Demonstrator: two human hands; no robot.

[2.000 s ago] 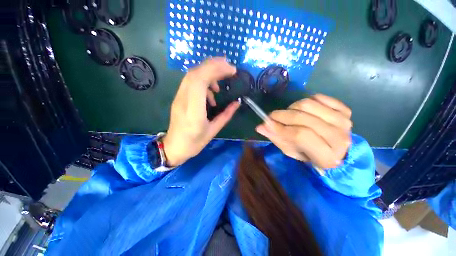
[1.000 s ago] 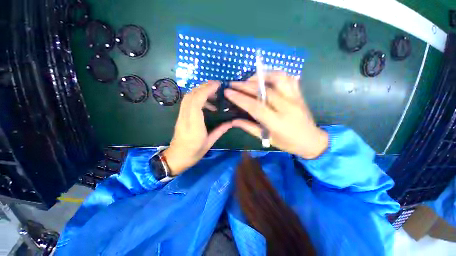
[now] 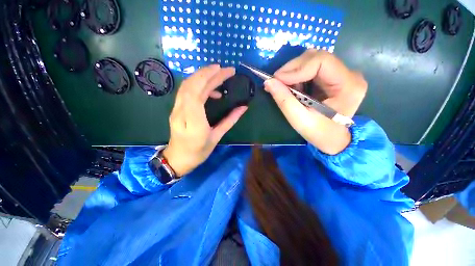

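My left hand (image 3: 195,111) holds a round black plastic part (image 3: 240,91) between thumb and fingers, just in front of the blue sheet (image 3: 229,31). A small pale spot shows near the part's left rim. My right hand (image 3: 323,91) grips silver tweezers (image 3: 307,100). Their tip points left and lies at the sheet's near edge, just above the black part. Whether the tip holds a dot cannot be told. Rows of small white dots (image 3: 237,18) cover the sheet, with glare on parts of it.
Several black round parts (image 3: 154,78) lie in a group at the left of the green bench (image 3: 385,98). More black parts (image 3: 423,35) lie at the far right. Stacked black trays stand at left (image 3: 39,114) and right (image 3: 448,140). A brown ponytail hangs in front.
The two parts near my hands two seconds ago now lie differently: one more part is in the left group. My right hand has turned the tweezers from upright to pointing at the sheet's near edge.
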